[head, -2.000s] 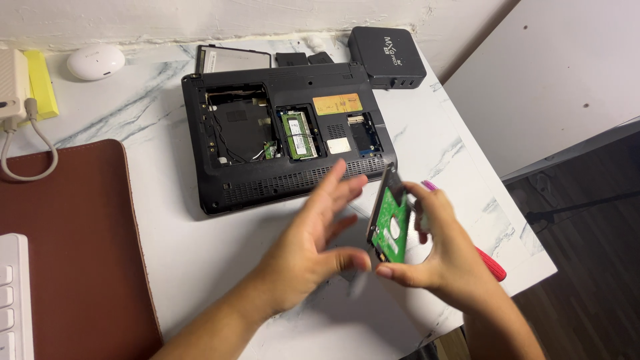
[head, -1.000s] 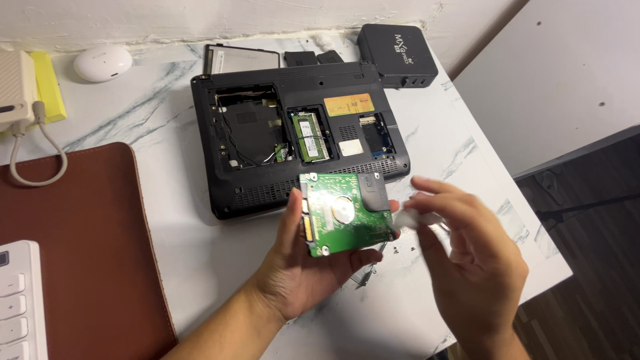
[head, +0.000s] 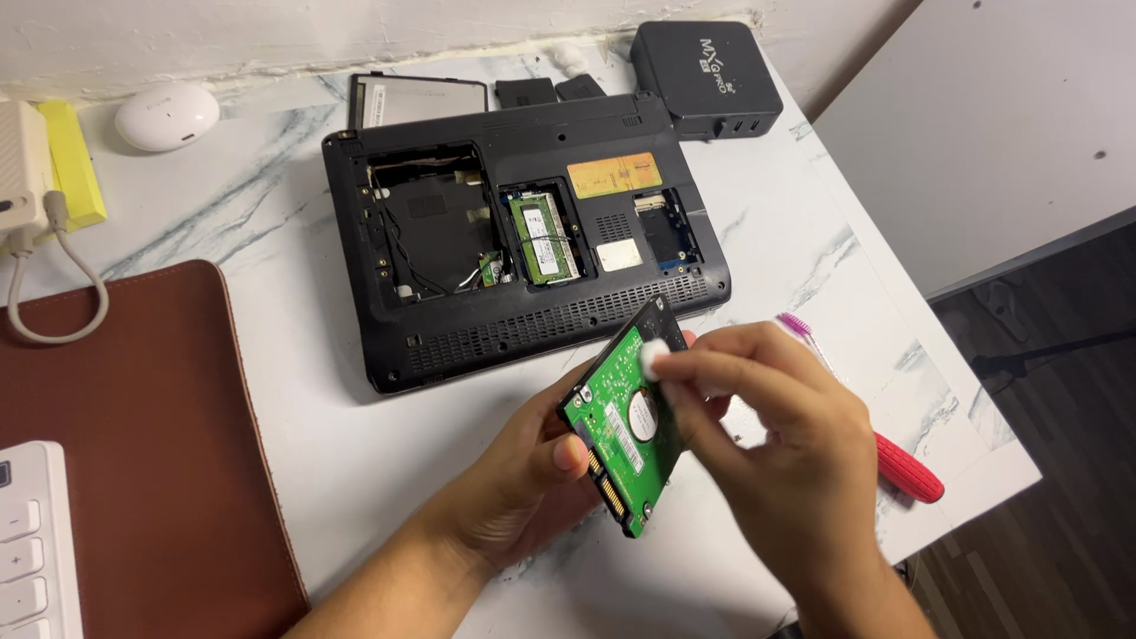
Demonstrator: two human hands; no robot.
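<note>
My left hand (head: 524, 479) grips a laptop hard drive (head: 612, 390) by its edge, tilted, with the green circuit board side and gold contacts in view. My right hand (head: 781, 417) pinches a white cotton wad (head: 655, 355) against the upper part of that board. Behind the drive lies a black laptop (head: 524, 133), underside up, its bays uncovered. A green memory module (head: 540, 240) sits in the middle bay. Loose black wires run in the large left bay. Small screws near the right hand are partly hidden.
A red-handled screwdriver (head: 910, 468) and a purple-bristled brush (head: 794, 325) lie at right, near the table's edge. A black TV box (head: 706, 80) and a bay cover (head: 422, 102) stand behind the laptop. At left are a white earbud case (head: 167, 117), brown mat (head: 151, 399) and keyboard (head: 35, 532).
The drive has turned to a steeper tilt in my left hand. My right hand has moved left, bringing the cotton from beside the drive onto its circuit board.
</note>
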